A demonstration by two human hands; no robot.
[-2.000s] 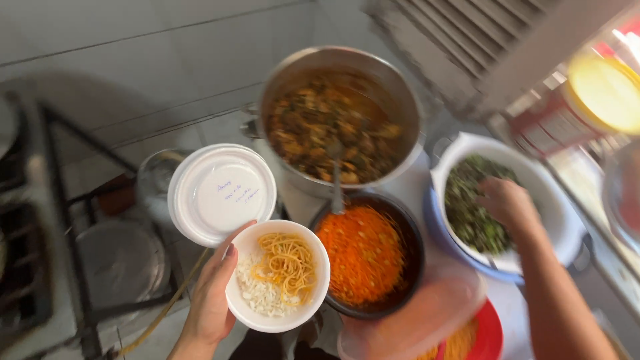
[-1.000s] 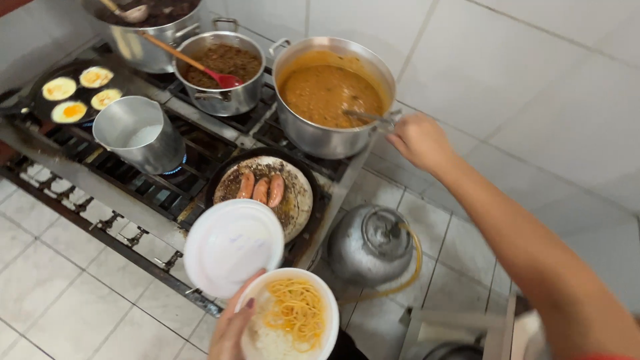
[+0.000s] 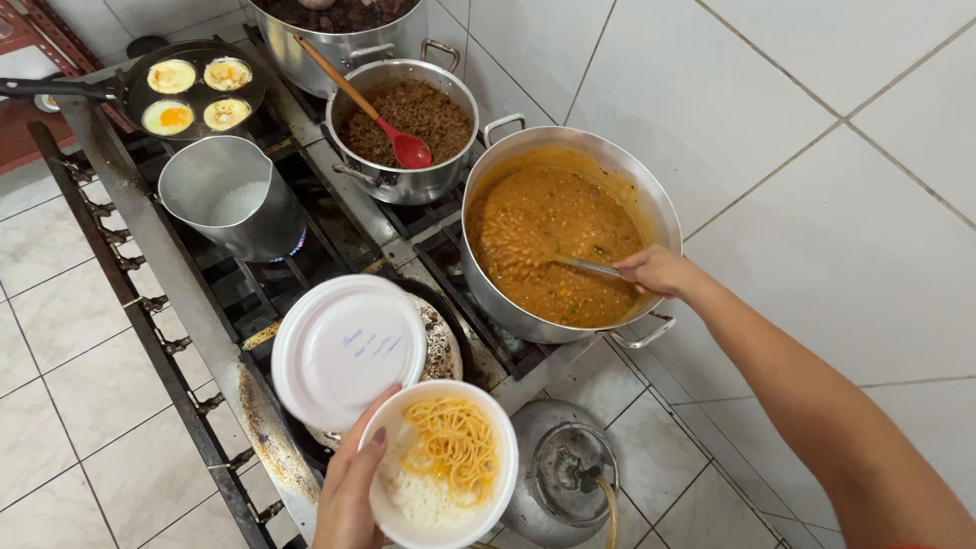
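Note:
My left hand [image 3: 357, 473] holds a white foam bowl [image 3: 508, 465] with spaghetti [image 3: 455, 442] and white rice [image 3: 427, 499] in it, along with a white foam lid [image 3: 347, 335] that bears handwriting. My right hand [image 3: 654, 271] grips the metal handle of a utensil [image 3: 591, 265], whose far end is sunk in the bean stew [image 3: 560, 221]. The stew fills much of a large aluminium pot [image 3: 665, 202] at the stove's right end. Behind the lid, a pan [image 3: 442, 343] is mostly hidden.
On the gas stove [image 3: 259, 427] stand a frying pan with several eggs [image 3: 171, 116], an aluminium jug [image 3: 229, 191] over a lit burner, a pot of ground meat [image 3: 412, 110] with a red spoon [image 3: 408, 146], and a big pot [image 3: 343, 46] behind. A gas cylinder [image 3: 560, 473] stands on the floor.
The view has swung from the greens and carrots to the stove. My right hand, in the bowl of greens two seconds ago, now holds the utensil in the stew. My left hand still holds bowl and lid.

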